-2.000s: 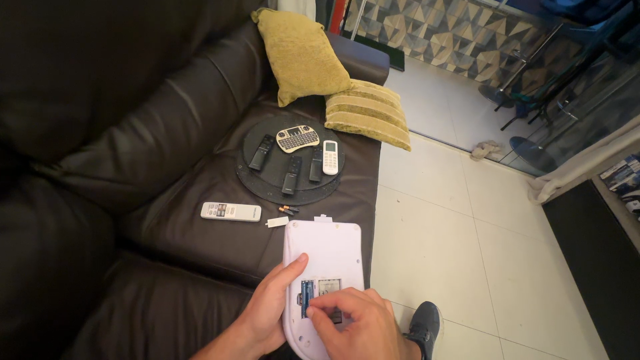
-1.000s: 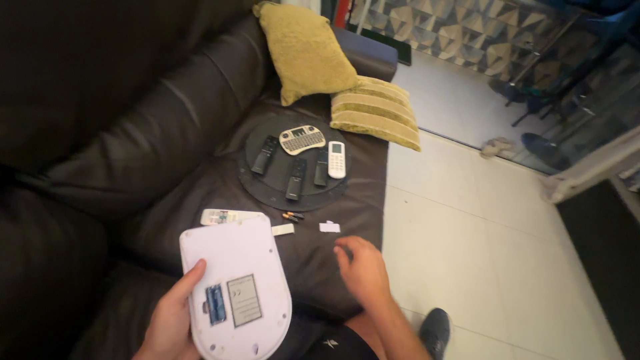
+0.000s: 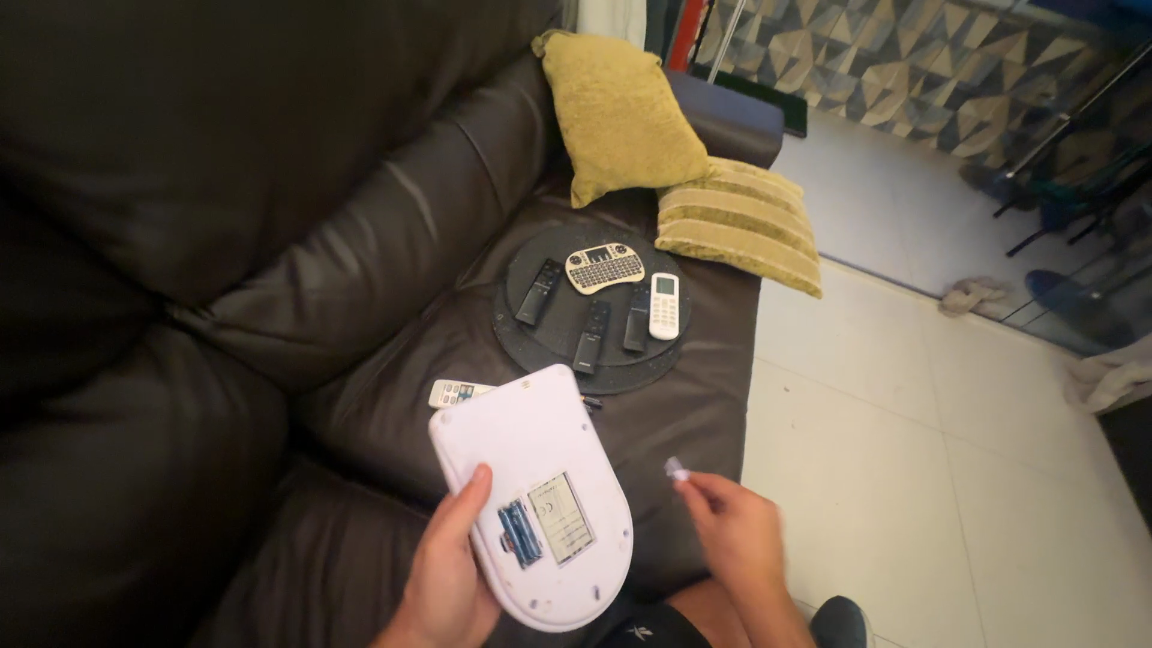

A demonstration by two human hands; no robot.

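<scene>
My left hand (image 3: 454,562) grips the left edge of a white plastic device (image 3: 531,432), thumb on its underside, which faces up. Blue batteries (image 3: 519,533) lie in its uncovered compartment, beside a label (image 3: 562,519) that bears writing. To the right of the device, my right hand (image 3: 733,522) pinches a small whitish plastic piece (image 3: 675,469), likely a battery cover, between thumb and fingertips. Past the device's top edge, a white remote control (image 3: 457,393) and some small loose batteries (image 3: 591,403) show in part on the sofa seat.
On the dark leather sofa (image 3: 378,270) a round black tray (image 3: 562,315) holds several black remotes (image 3: 590,338), a mini keyboard (image 3: 605,268) and a white remote (image 3: 664,306). Two yellow cushions (image 3: 621,112) are behind it. Pale floor tiles (image 3: 846,432) and a shoe (image 3: 840,623) are at the right.
My right hand left the battery compartment, reached toward the small white piece on the seat and now holds it up. My left hand moved the device left, then tilted it.
</scene>
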